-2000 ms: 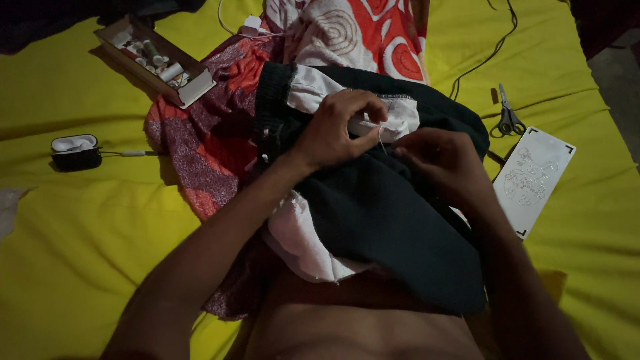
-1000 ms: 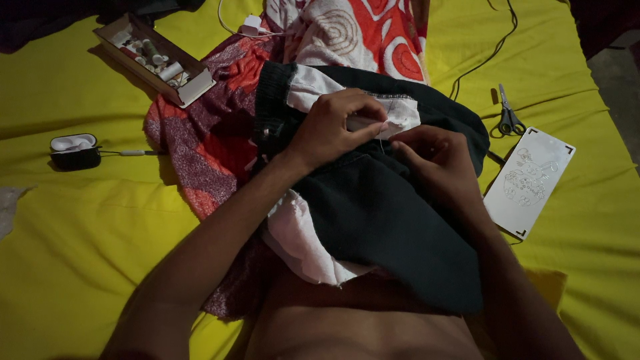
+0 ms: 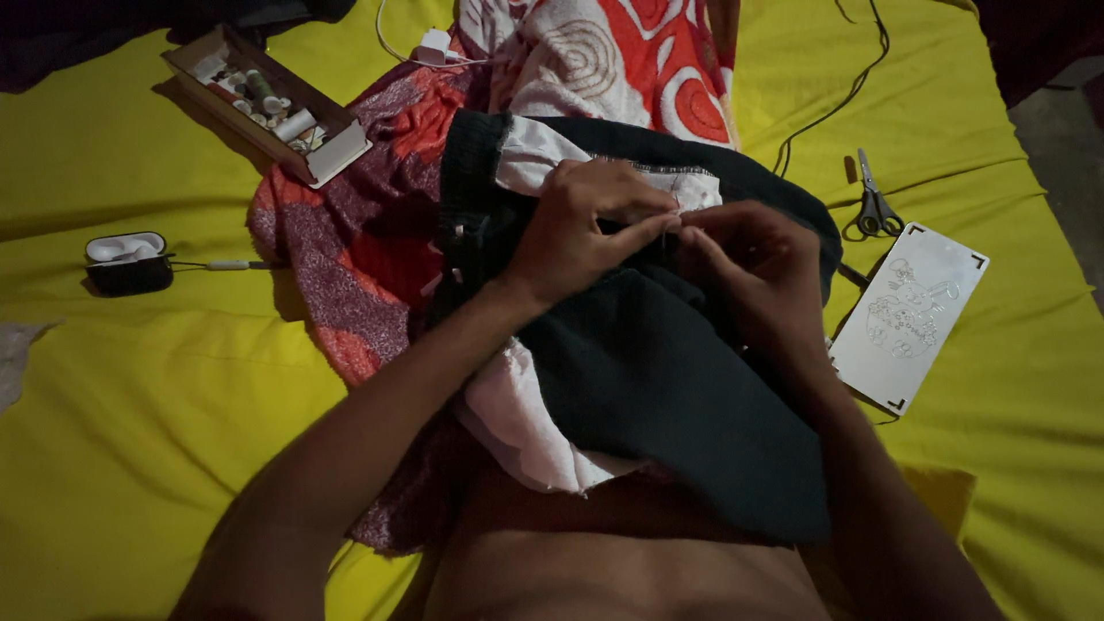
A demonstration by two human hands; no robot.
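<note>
A dark garment [image 3: 655,362] with an elastic waistband lies over my lap, its white pocket lining [image 3: 526,155] turned out at the top and more white lining [image 3: 535,423] at the lower left. My left hand [image 3: 595,224] pinches the edge of the upper lining between thumb and fingers. Close against its fingertips, my right hand [image 3: 750,259] has thumb and index finger together at the same spot. A thin thread seems to hang between them; whether a needle is there is too small to tell.
A box [image 3: 250,103] of thread spools stands upper left, an open earbud case [image 3: 129,263] at left. Scissors [image 3: 873,194] and a white panel with a rabbit drawing [image 3: 910,319] lie right. A patterned blanket [image 3: 388,172], a white charger [image 3: 434,47] and a dark cable [image 3: 849,95] rest on the yellow sheet.
My right hand's fingertips have moved in close to the left hand's, at the white lining. The left hand still holds the cloth in about the same place.
</note>
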